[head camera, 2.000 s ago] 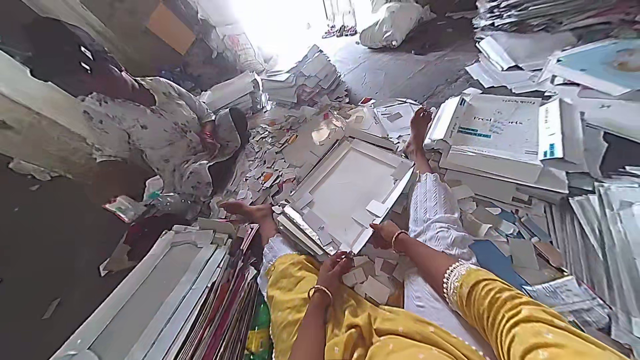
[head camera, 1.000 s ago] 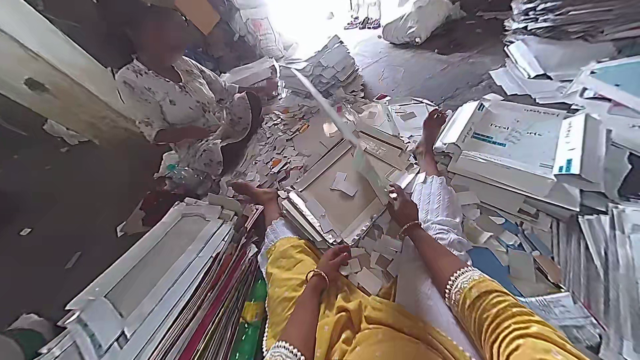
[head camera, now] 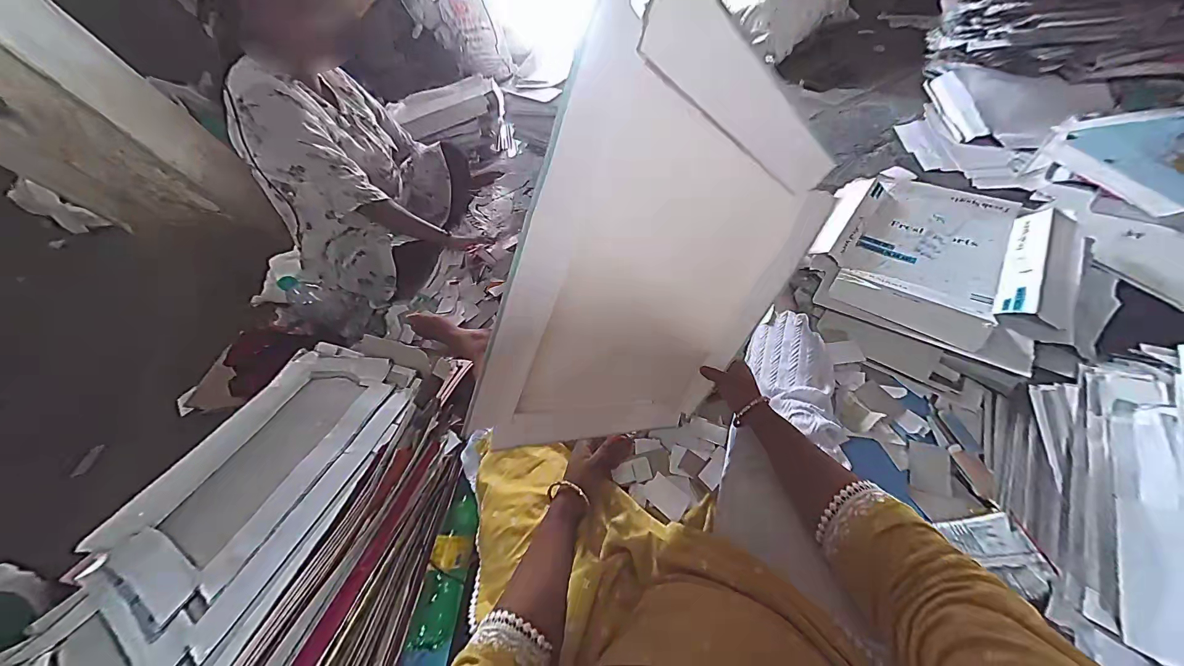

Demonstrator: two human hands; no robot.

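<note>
A large pale cardboard sheet (head camera: 638, 268) with folded edge flaps stands raised and tilted between my legs. My right hand (head camera: 735, 388) grips its lower right corner, thumb on the near face. My left hand (head camera: 597, 462) is at the lower edge; the fingers are partly behind the sheet, and whether they grip it I cannot tell. Small cut card pieces (head camera: 671, 476) lie just below the sheet, between the hands. The stack that lay in front of me is hidden behind the sheet.
Flattened cartons (head camera: 231, 472) are stacked at left beside a green plastic bottle (head camera: 444, 573). Printed white cartons (head camera: 943, 250) lie at right, near upright bundled sheets (head camera: 1054, 462). A co-worker (head camera: 324, 176) sits at upper left among card scraps. A pale pillar base (head camera: 120, 120) stands behind.
A sheet seen edge-on one second ago now faces me broadly and covers the framed stack. The view has shifted slightly. The co-worker's arm now reaches toward the scraps.
</note>
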